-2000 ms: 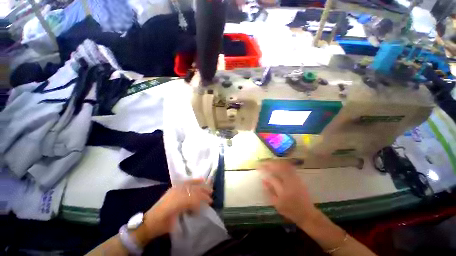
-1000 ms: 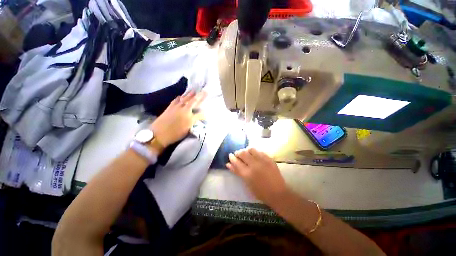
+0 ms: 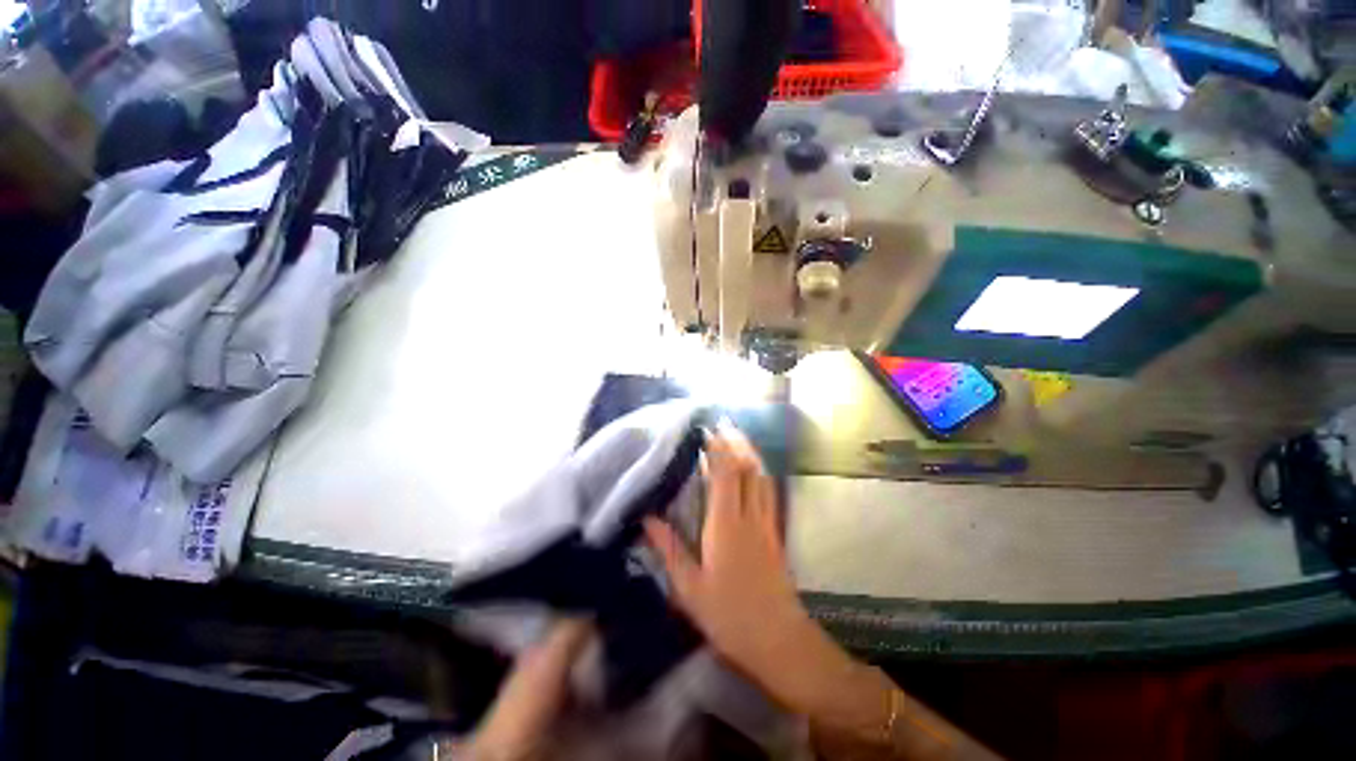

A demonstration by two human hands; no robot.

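A grey-and-black garment piece (image 3: 643, 473) lies bunched on the front of the white table, its far end by the lit needle area of the sewing machine (image 3: 870, 223). My right hand (image 3: 732, 553) lies on the piece just in front of the needle area, fingers pointing away from me; whether it grips the cloth is unclear. My left hand (image 3: 538, 691) is blurred at the table's front edge, on the near part of the cloth, its fingers partly hidden. Glare hides the presser foot and needle.
A heap of grey-and-black pieces (image 3: 223, 298) lies left on a printed plastic bag (image 3: 141, 498). A smartphone (image 3: 940, 393) and a pen-sized tool (image 3: 947, 460) lie right of the needle. A red basket (image 3: 836, 52) stands behind the machine, a dark coiled item (image 3: 1309, 483) far right.
My left hand has moved from the cloth left of the needle down to the table's front edge. The garment piece is now bunched nearer me, and my right hand lies on it.
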